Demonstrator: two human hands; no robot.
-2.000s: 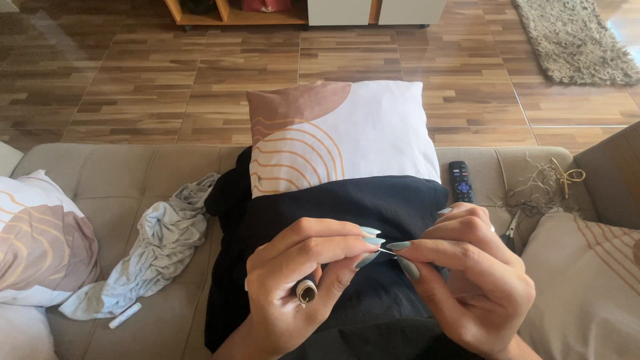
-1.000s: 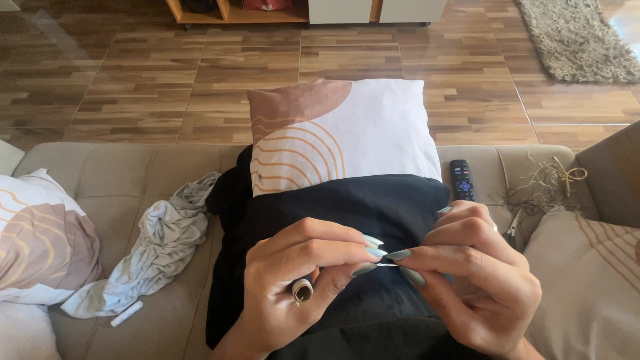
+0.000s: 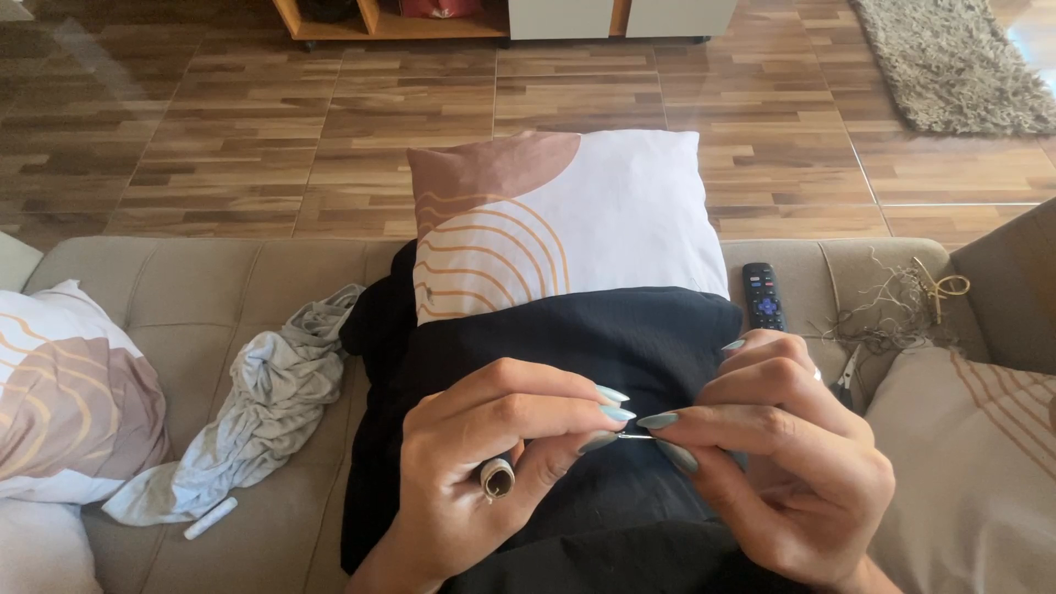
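My left hand (image 3: 495, 462) and my right hand (image 3: 792, 454) meet above black fabric (image 3: 577, 355) on my lap. A thin, shiny metal needle (image 3: 636, 436) spans the small gap between them, pinched at each end by thumb and forefinger. Within my left hand's curled fingers sits a small hollow tube (image 3: 497, 478), its open end showing. Whether thread passes through the needle cannot be made out. Under the black fabric lies a white, brown and orange-lined cushion (image 3: 635, 206), whose far part shows beyond it.
On the beige sofa (image 3: 198, 280) lie a crumpled grey cloth (image 3: 272, 396) and a white stick (image 3: 211, 518) at left. A remote control (image 3: 763, 297), scissors (image 3: 846, 371) and tangled threads (image 3: 891, 305) lie at right. More cushions (image 3: 82, 396) flank me.
Both hands stay in nearly the same place. My fingertips have shifted slightly around the needle, and its middle now shows between them.
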